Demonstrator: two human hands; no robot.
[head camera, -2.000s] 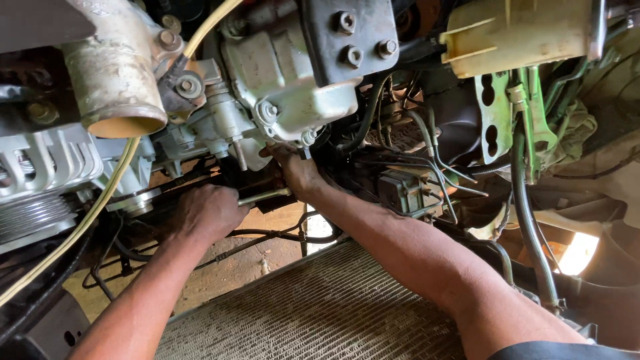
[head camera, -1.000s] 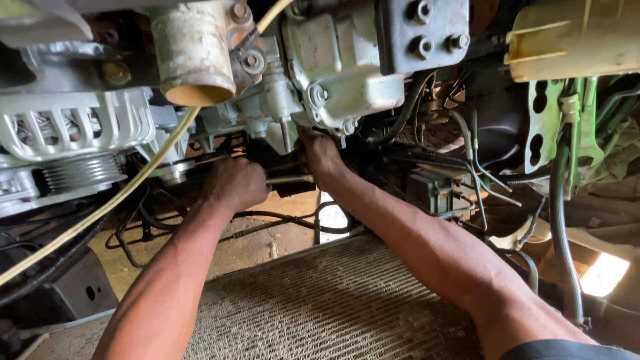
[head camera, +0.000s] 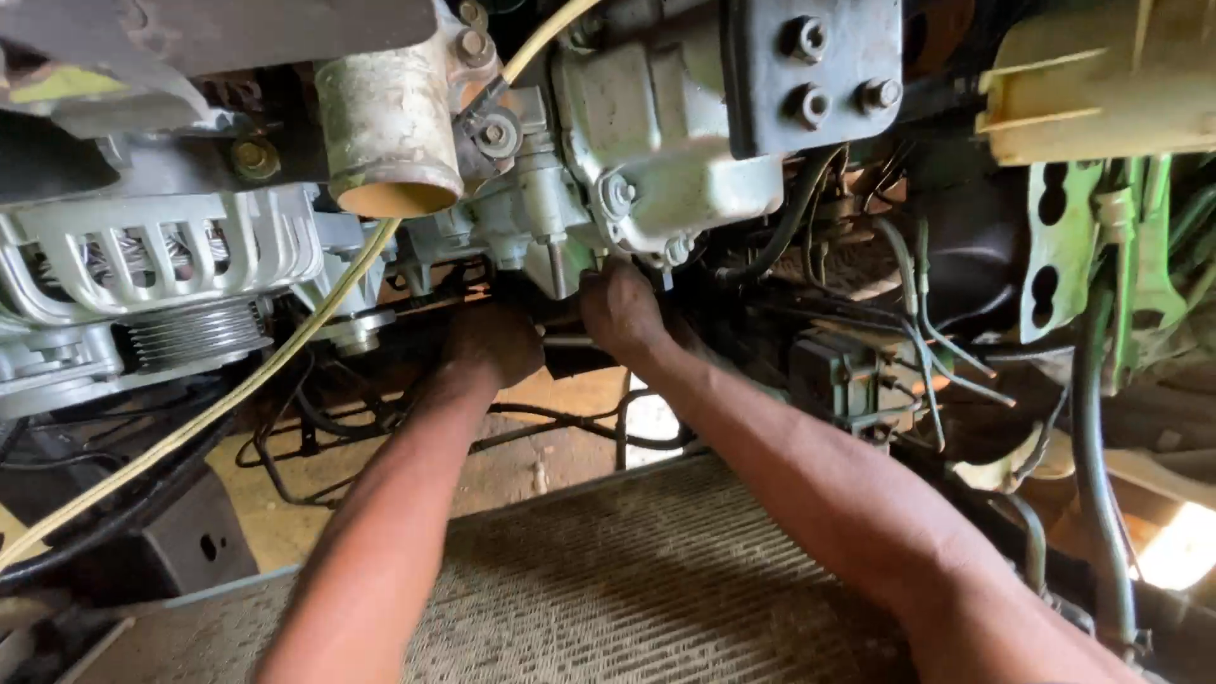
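Observation:
My left hand (head camera: 494, 342) is closed around one end of a metal tool handle (head camera: 570, 340), low in the engine bay. The handle runs to the right toward my right hand (head camera: 622, 309), which is raised against the underside of a silver metal engine casing (head camera: 665, 142). Shadow and the hand itself hide the right fingertips, so what they touch does not show. A pointed metal stud (head camera: 557, 266) hangs just to the left of the right hand. Bolts sit along the casing's lower edge above it.
A finned radiator core (head camera: 608, 579) lies below my forearms. An alternator (head camera: 161, 247) with a ribbed pulley is at the left, beside an open metal pipe (head camera: 394, 133) and a yellowish cable (head camera: 285, 351). Cut-ended wires (head camera: 926, 332) and a green bracket (head camera: 1059, 247) stand at the right.
The view has shifted, so the engine parts sit farther right than two seconds ago. My left hand has gone deeper into shadow; both hands remain beneath the casing.

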